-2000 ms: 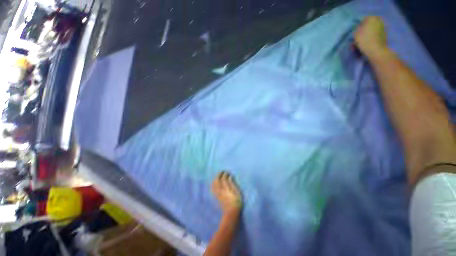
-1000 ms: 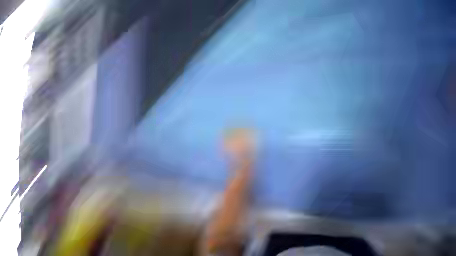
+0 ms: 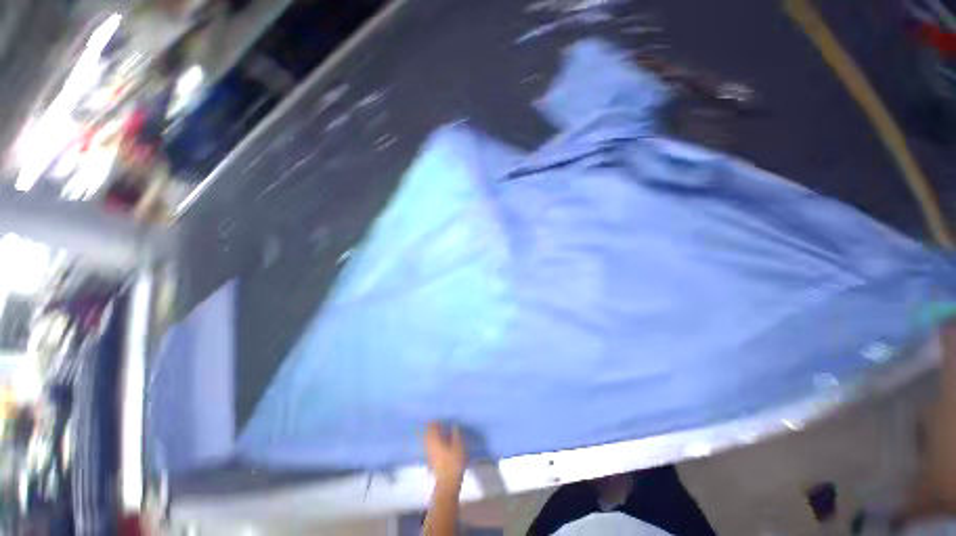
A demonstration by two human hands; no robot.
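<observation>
The light blue fabric (image 3: 587, 314) lies spread and creased over the dark table, with a bunched peak at its far side and its near side along the pale table edge. My left hand (image 3: 446, 450) is small and blurred at the fabric's near edge; whether it grips the cloth or rests on it is unclear. My right hand (image 3: 948, 337) is blurred and cut off by the right rim, at the fabric's right end beside a greenish patch; its fingers cannot be made out. A flat periwinkle panel (image 3: 199, 377) lies apart at the table's far left.
The black-topped table (image 3: 294, 209) has a pale edge (image 3: 639, 452) and small scraps. A yellow-tan strip (image 3: 875, 110) curves at the upper right, near something red (image 3: 933, 40). Dark brownish items (image 3: 713, 94) lie beyond the fabric. Blurred clutter fills the left.
The view has shifted. The fabric's far part has come nearer and bunched up. My right hand has moved from the fabric's far side to its near right end. My left hand is now at the near edge.
</observation>
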